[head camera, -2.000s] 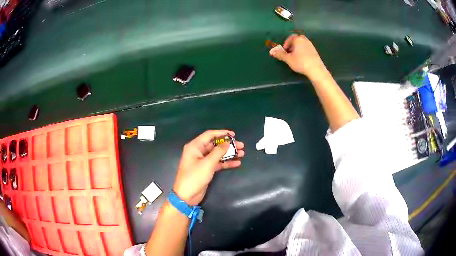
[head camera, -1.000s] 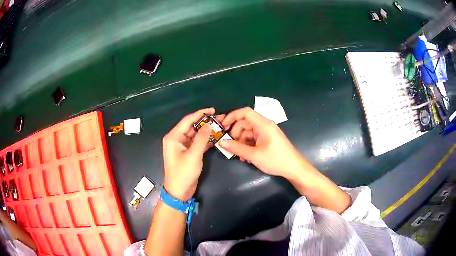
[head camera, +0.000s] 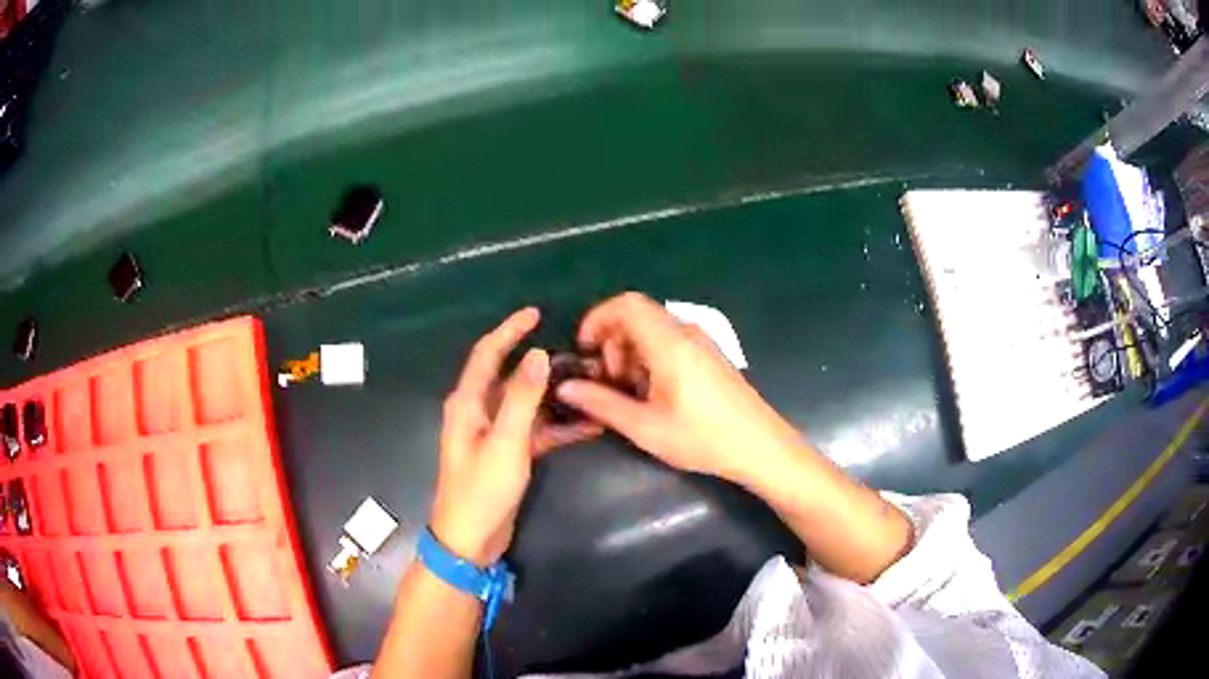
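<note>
My left hand (head camera: 497, 425), with a blue strap (head camera: 464, 568) on its wrist, and my right hand (head camera: 650, 385) meet in the middle over the bench. Between their fingertips they hold a small dark watch housing (head camera: 570, 377), blurred and mostly covered by fingers. I cannot make out its inner side or a white display module in it. A white display module (head camera: 342, 364) with an orange flex cable lies left of my hands. Another display module (head camera: 370, 527) lies tilted below it.
A red tray (head camera: 162, 517) with some dark units stands at left. A white wipe (head camera: 709, 332) lies behind my right hand. A white perforated board (head camera: 994, 318) is at right beside cables and a blue object (head camera: 1114, 199). Dark units (head camera: 357, 214) sit on the green belt.
My right hand has come from the belt to my left hand. The white module seen at its fingers a second ago no longer shows. The dark units on the belt have shifted left.
</note>
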